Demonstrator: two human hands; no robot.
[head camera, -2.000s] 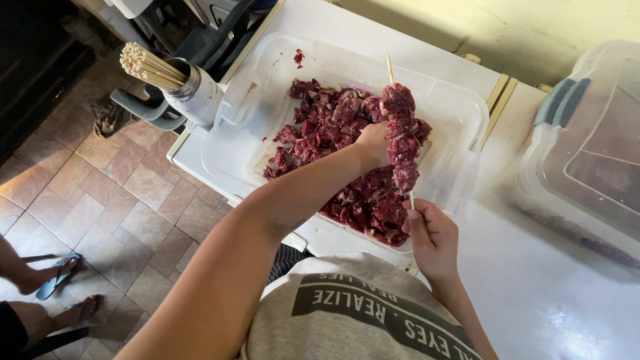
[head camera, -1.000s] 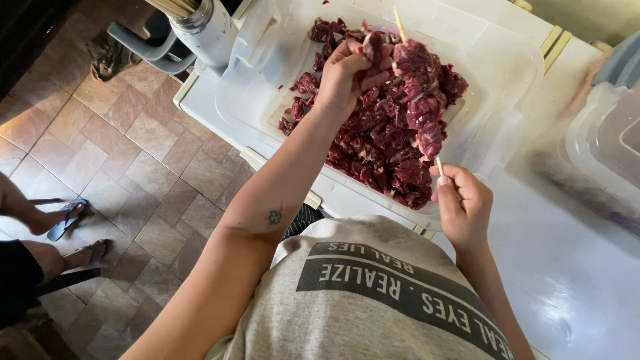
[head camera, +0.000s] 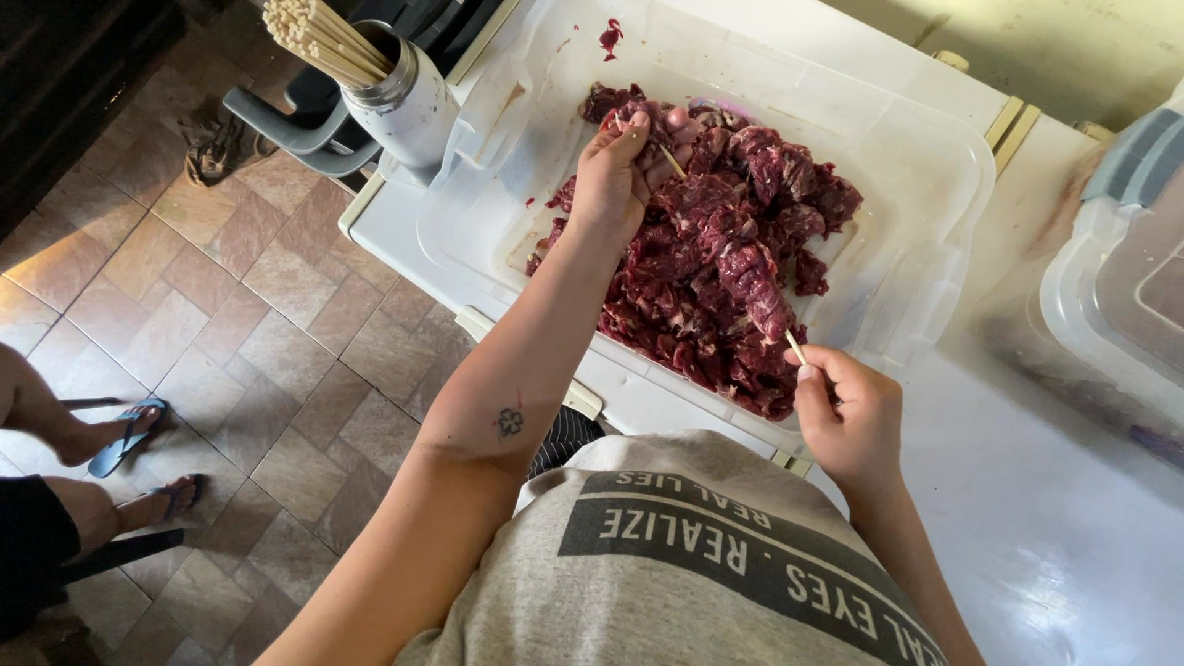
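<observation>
My right hand (head camera: 844, 407) pinches the lower end of a wooden skewer (head camera: 795, 348) at the near right side of a clear plastic tub (head camera: 934, 166). Chunks of raw red meat (head camera: 751, 277) are threaded along the skewer, which slants up to the left over a heap of loose cut meat (head camera: 666, 314). Near the skewer's bare upper tip, my left hand (head camera: 615, 171) holds a piece of raw meat (head camera: 647, 116) between thumb and fingers; the tip seems to lie at or against that piece.
A worn white metal canister (head camera: 407, 116) of bamboo skewers (head camera: 328, 42) stands left of the tub on the white table (head camera: 980, 444). A lidded plastic bin (head camera: 1110, 259) is at the right. Beside a grey chair arm (head camera: 296, 134) is tiled floor; another person's sandalled feet (head camera: 139, 430) are farther left.
My left hand was down in the meat heap, then came up holding a piece, and is now at the skewer's upper tip. The skewer has tilted from nearly upright to leaning left.
</observation>
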